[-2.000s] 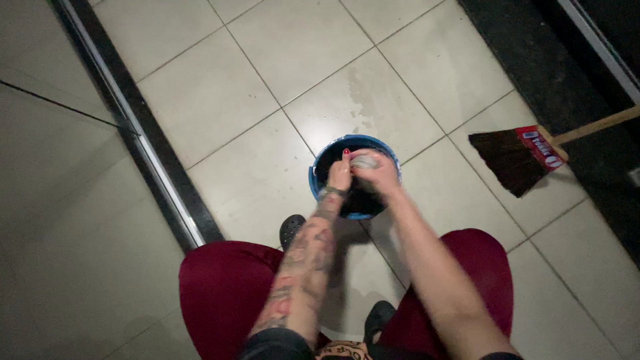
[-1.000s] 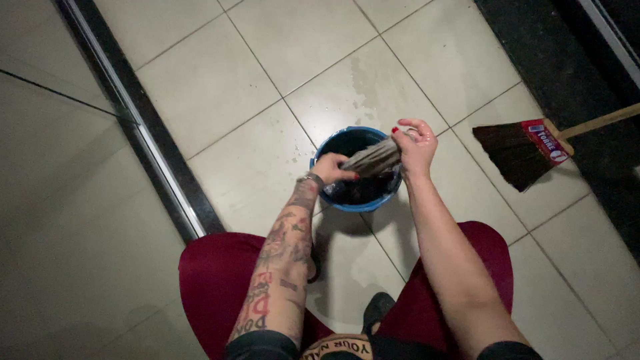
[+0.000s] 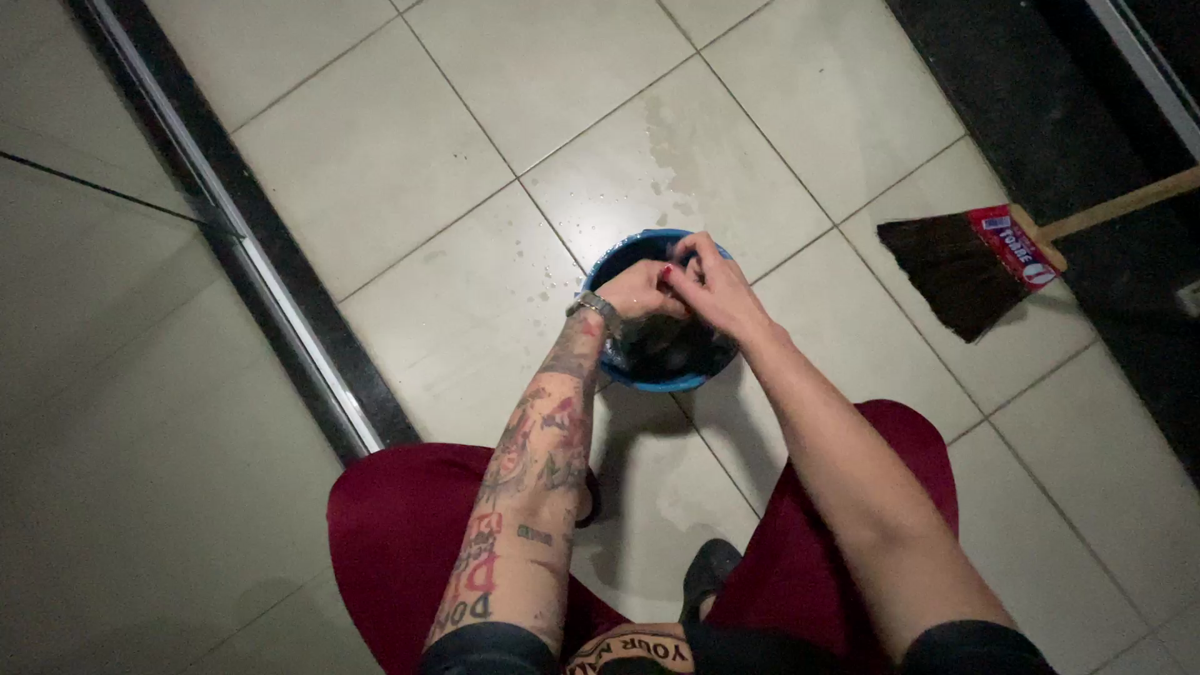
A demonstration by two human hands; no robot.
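Observation:
A blue bucket stands on the tiled floor between my knees, with dark liquid in it. Over its opening, my left hand and my right hand come together, fingers bent and touching or nearly so. The cloth seen earlier does not show clearly; if it is between my fingers or below them, the hands hide it. A metal-banded watch is on my left wrist.
A broom with dark bristles and a wooden handle lies at the right, by a dark stone strip. A metal door track and glass panel run along the left. Water drops wet the floor tiles beyond the bucket.
One second ago a grey cloth was stretched between both hands above the bucket; now it is no longer plainly visible. My right hand has moved left, close against my left hand.

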